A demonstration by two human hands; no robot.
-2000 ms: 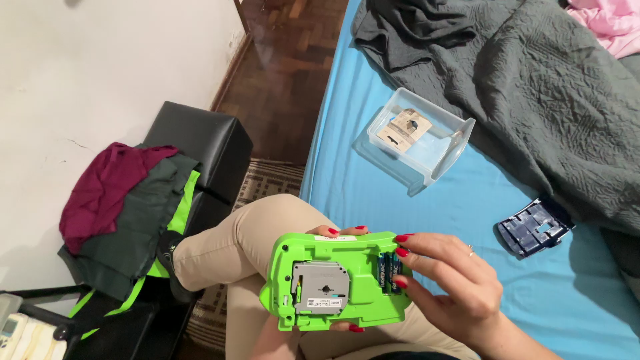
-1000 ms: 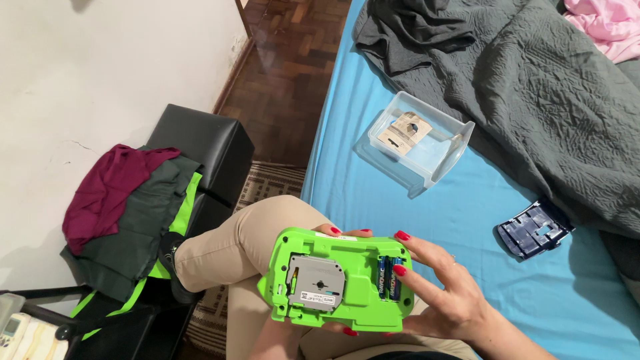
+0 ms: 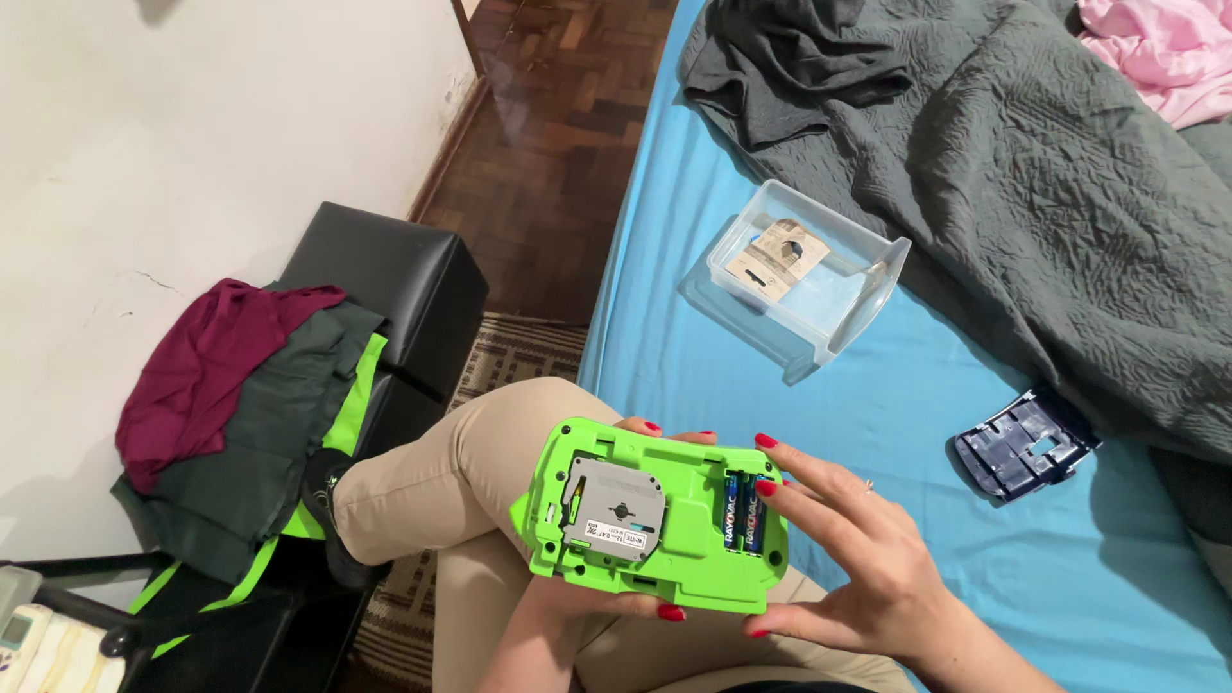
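Observation:
A green label maker (image 3: pixel 688 568) lies back side up above my lap, its inner compartments exposed. My left hand (image 3: pixel 597 599) grips it from beneath, thumb on the near edge and fingertips at the far edge. A grey tape cassette (image 3: pixel 614 508) sits in its left bay. Rayovac batteries (image 3: pixel 743 515) lie side by side in the right bay. My right hand (image 3: pixel 857 563) is at the device's right end, one fingertip at the top of the right battery, another at the upper corner and the thumb by the lower corner. A dark blue plastic cover (image 3: pixel 1026 446) rests on the bed at the right.
On the blue bed sheet (image 3: pixel 924 404) stands a clear plastic bin (image 3: pixel 837 318) holding a cardboard package (image 3: pixel 778 260). A dark grey quilt (image 3: pixel 1020 183) covers the bed's upper right. Clothes (image 3: pixel 231 404) lie over a black bench (image 3: pixel 385 279) at the left.
My right hand's fingers have shifted over the battery bay and its thumb has come down to the device's lower right corner. The left hand keeps its hold on the label maker.

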